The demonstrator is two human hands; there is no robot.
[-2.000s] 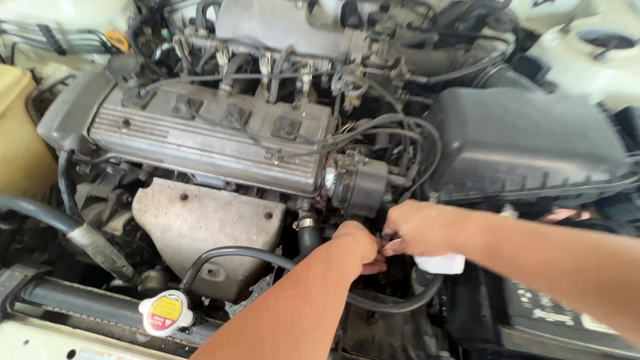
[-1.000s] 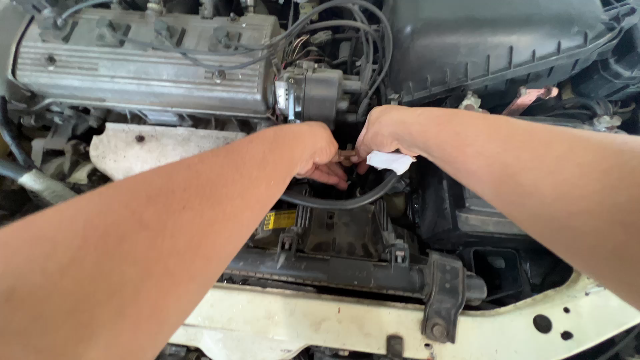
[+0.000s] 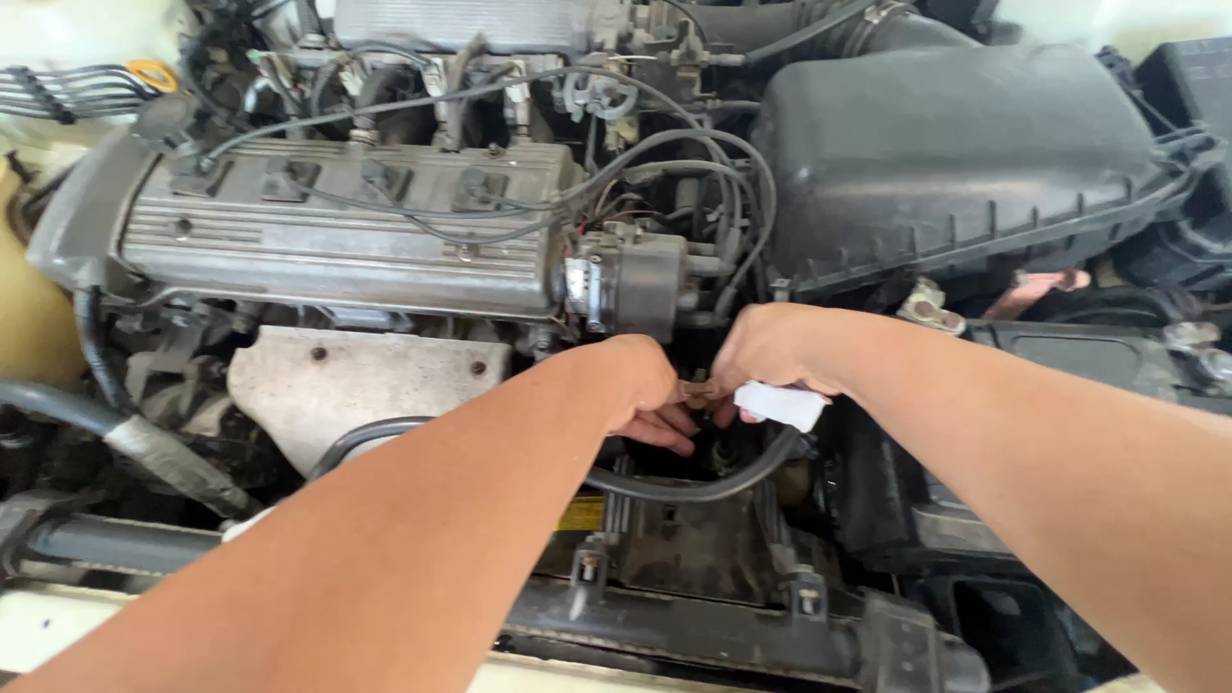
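Note:
Both my hands reach down into the engine bay, below the ignition distributor [image 3: 643,284]. Between them, my left hand [image 3: 647,395] and my right hand [image 3: 765,356] meet at a small brownish fitting [image 3: 699,390], pinched by the left fingertips; its lower part is hidden. Under my right palm a folded white cloth or paper [image 3: 782,405] is tucked. A black rubber hose [image 3: 688,489] curves just beneath both hands. The ribbed metal valve cover [image 3: 356,241] with its spark plug leads lies to the upper left.
At the upper right stands the black air filter housing [image 3: 953,154], with the battery [image 3: 1088,346] and its terminal clamps below it. The radiator's top tank [image 3: 674,621] runs along the front. A metal heat shield [image 3: 356,380] is left of my hands.
The view has shifted considerably between frames. My hands stay together below the distributor, and the white piece remains at my right hand.

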